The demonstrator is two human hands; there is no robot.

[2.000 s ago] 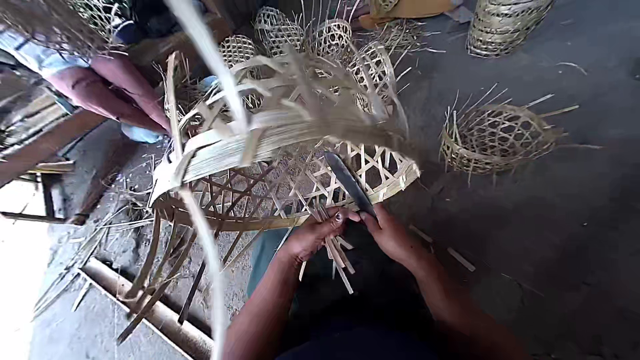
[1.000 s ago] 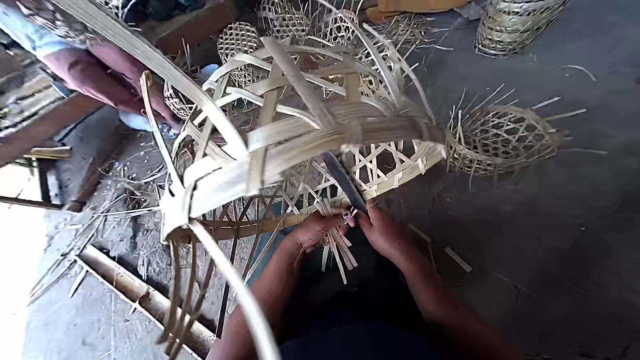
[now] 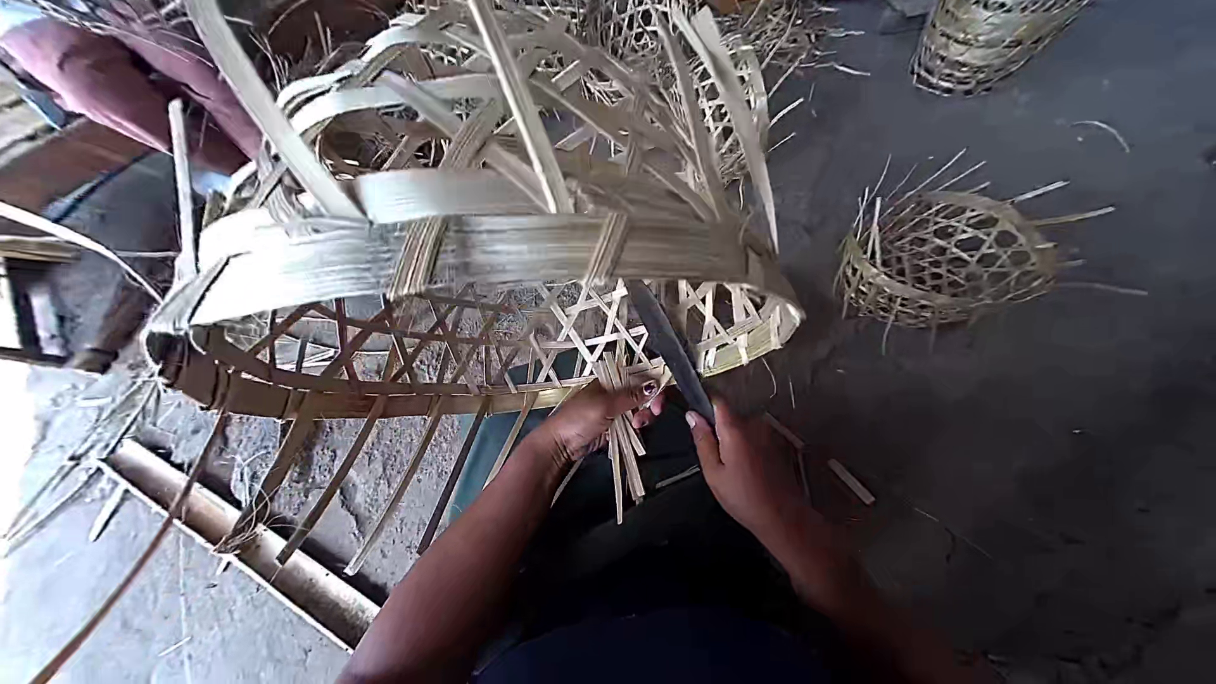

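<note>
A large openwork basket of woven bamboo strips (image 3: 494,249) lies on its side before me, its rim facing me and loose strip ends sticking out all around. My left hand (image 3: 600,416) grips the lower rim and a small bundle of narrow bamboo splints (image 3: 622,465) that fans out below the fingers. Close on its right, my right hand (image 3: 746,465) is closed around the lower end of a dark knife (image 3: 673,351). The blade points up and left, across the basket's opening near the rim. Some fingertips of the left hand are hidden behind the rim.
A small openwork basket (image 3: 950,256) lies on the floor at right, with a stack of baskets (image 3: 988,38) beyond it. A split bamboo trough (image 3: 237,541) lies at lower left. Another person's legs (image 3: 123,76) are at upper left. More baskets and loose strips are behind the large basket.
The large basket has turned and tilted in my hold, so its broad rim band now faces me more. Both hands have stayed close together at the lower rim, the knife still in the right one.
</note>
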